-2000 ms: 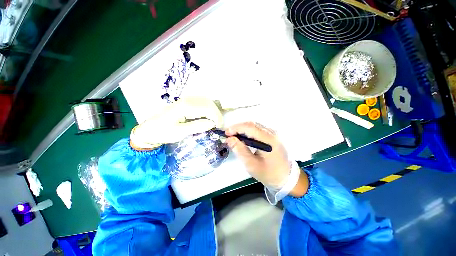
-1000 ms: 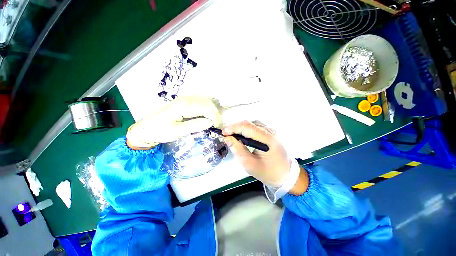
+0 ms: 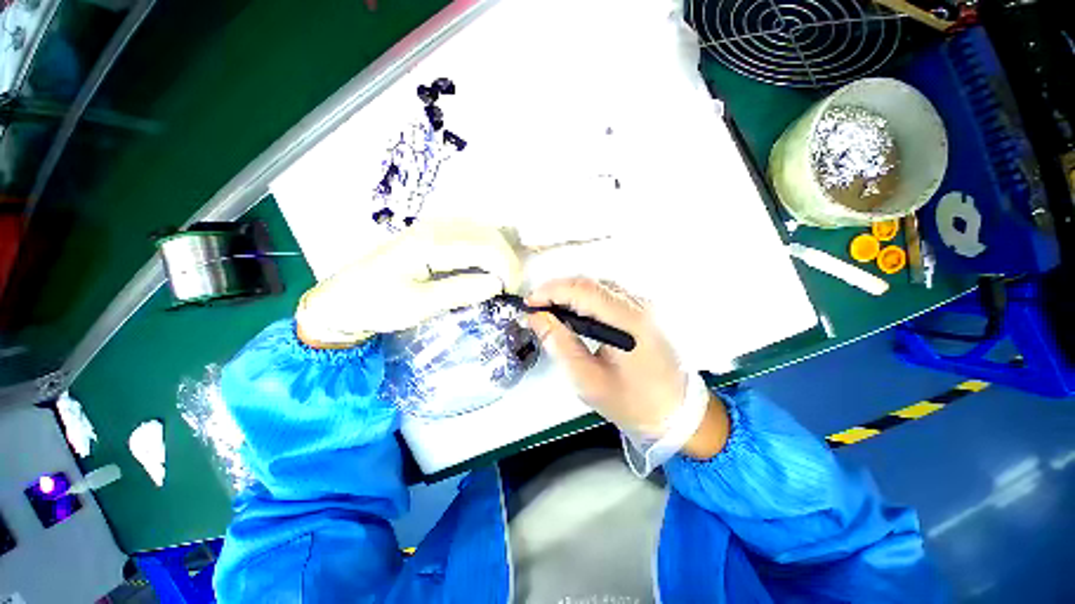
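Observation:
My left hand [image 3: 413, 281], in a cream glove, is closed over a small dark part [image 3: 507, 303] at its fingertips, above the white sheet [image 3: 690, 271]. My right hand [image 3: 613, 354], in a thin whitish glove, grips a slim black pen-like tool [image 3: 595, 329], probably tweezers, whose tip meets the dark part. The part is mostly hidden by the fingers. A shiny clear plastic bag of parts [image 3: 454, 368] lies just below my left hand. A cluster of wired small black parts [image 3: 413, 165] lies on the far left of the sheet.
A solder spool [image 3: 200, 266] stands left of the sheet. On the right are a cream cup [image 3: 790, 177] with silvery filling, small orange-yellow round pieces [image 3: 864, 248], a white stick [image 3: 839, 269] and a round fan guard [image 3: 787, 30]. Crinkled clear plastic [image 3: 210, 427] lies by my left sleeve.
The view has shifted slightly. Both hands stay nearly in place, with the tool tip still at the small dark part.

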